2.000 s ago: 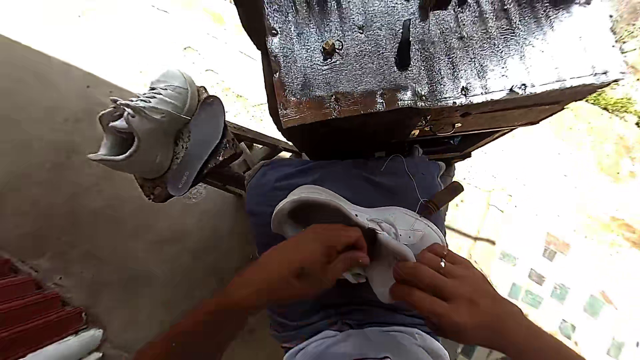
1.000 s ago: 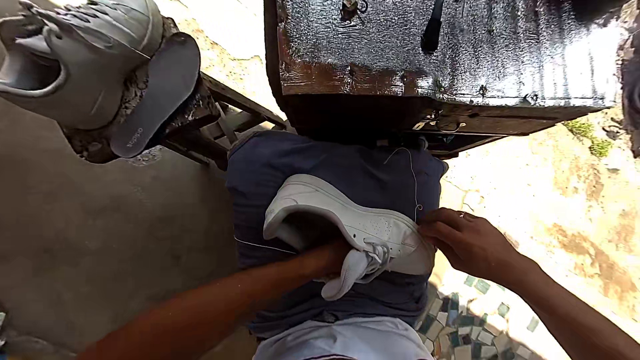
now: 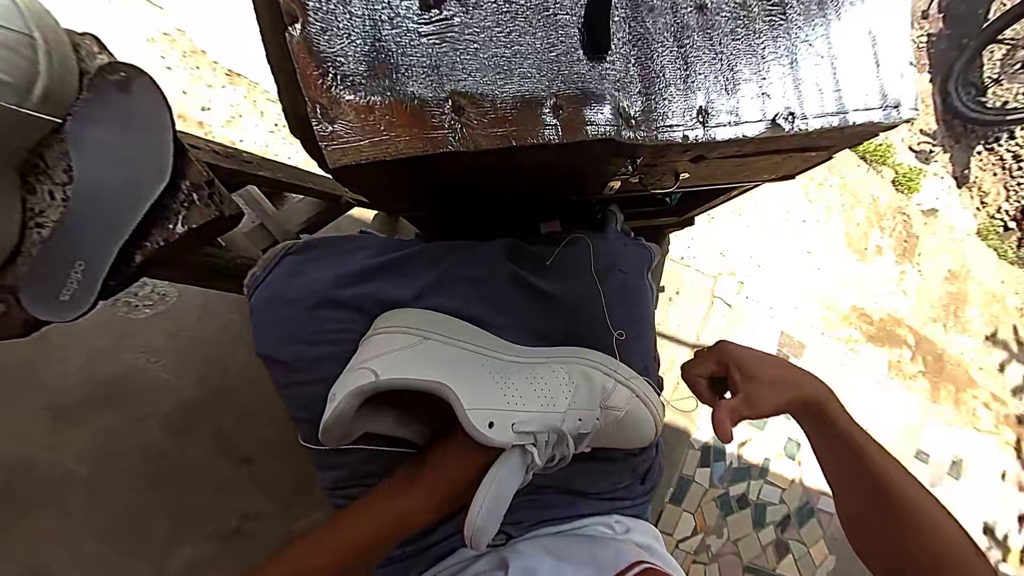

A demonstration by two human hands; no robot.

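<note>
A white leather sneaker lies on its side across my lap, on dark blue cloth, its sole edge away from me. My left forearm enters the shoe opening, and the hand is hidden inside. The sneaker's tongue hangs out beside the grey laces. Right of the toe, my right hand has curled fingers and holds a thin thread that comes from the toe edge. More thread lies loose on the cloth, with a small loop near the sole edge.
A wooden box with a foil-covered top stands ahead. At left, a grey insole and another light shoe rest on a rough wooden support. Mosaic tile pieces cover ground at lower right.
My left hand has gone inside the sneaker. My right hand has moved off the toe to the right. The view has shifted, with the other shoe now partly out of frame.
</note>
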